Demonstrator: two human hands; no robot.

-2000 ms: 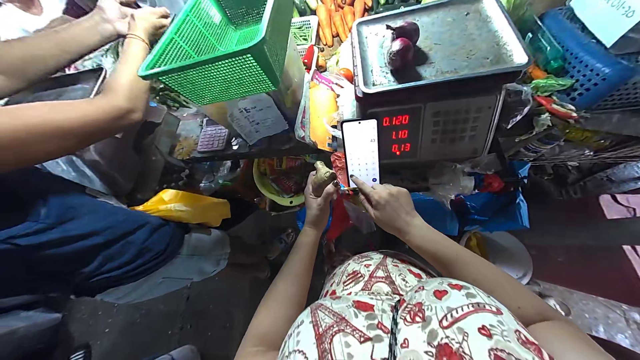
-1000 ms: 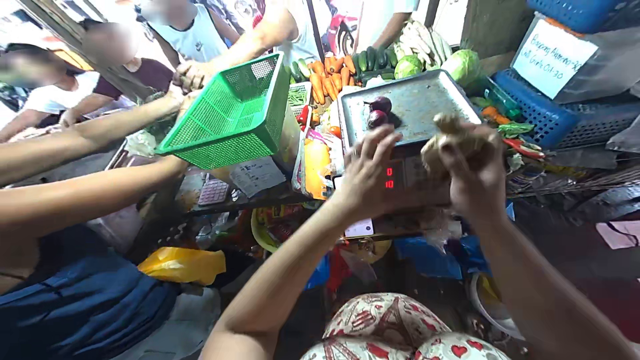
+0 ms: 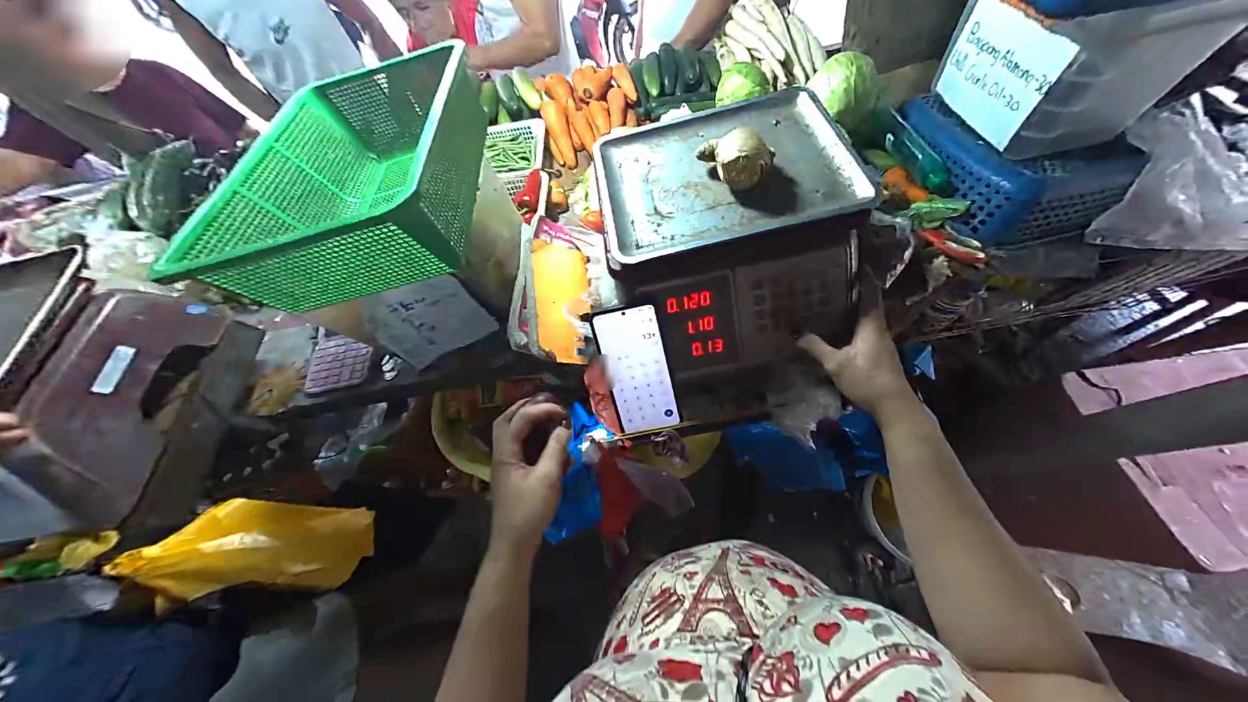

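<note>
A knobby piece of ginger root (image 3: 741,158) lies on the metal tray (image 3: 663,219) of a digital scale (image 3: 790,302), whose red display is lit. My left hand (image 3: 531,458) is curled, palm up, below the counter edge around a dark, round thing that looks like a red onion, mostly hidden by the fingers. At the scale's lower right side is my right hand (image 3: 863,366), its thumb near the keypad and its other fingers partly hidden beside the housing. A phone (image 3: 636,369) with a calculator on its screen leans upright against the scale's front, left of the keypad.
A green plastic basket (image 3: 322,249) stands left of the scale. Carrots (image 3: 575,107), cucumbers and cabbages (image 3: 843,86) lie behind it. Blue crates (image 3: 1024,185) are at the right. A yellow plastic bag (image 3: 253,546) hangs lower left. Several people stand across the counter.
The ginger, held in my right hand one second ago, now lies on the tray. The red onions have left the tray. My left hand has moved back from the tray; my right has dropped to the scale's side.
</note>
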